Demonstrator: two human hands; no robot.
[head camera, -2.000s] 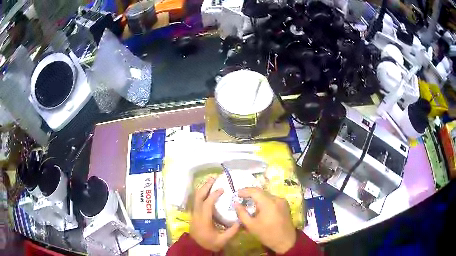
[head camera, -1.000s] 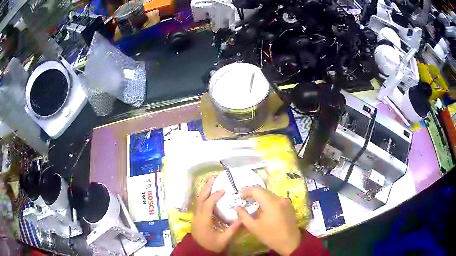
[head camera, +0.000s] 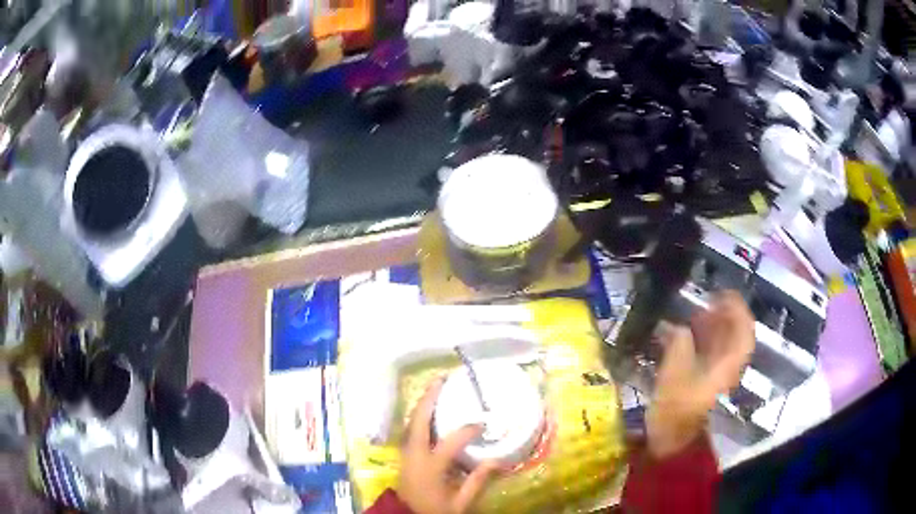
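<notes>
A white round housing (head camera: 502, 402) with a thin wire lead (head camera: 472, 373) rising from its centre lies on the yellow pad (head camera: 588, 432). My left hand (head camera: 437, 457) holds the housing at its left and front side. My right hand (head camera: 698, 371) is blurred and raised over the near-left part of the metal screw tray (head camera: 773, 316); its fingers are bent, and whether they hold anything cannot be told. The black screwdriver (head camera: 658, 281) lies over the tray's left end, just beyond my right hand.
A round tub (head camera: 497, 206) stands on cardboard behind the pad. White units with black tops (head camera: 216, 432) stand at left. A white-framed round device (head camera: 116, 191) and a clear screw bag (head camera: 286, 186) are at back left. A dark heap of parts (head camera: 643, 120) lies beyond the tray.
My right hand has left the housing and moved right and away from me, over the screw tray. My left hand stays on the housing. The view has shifted slightly.
</notes>
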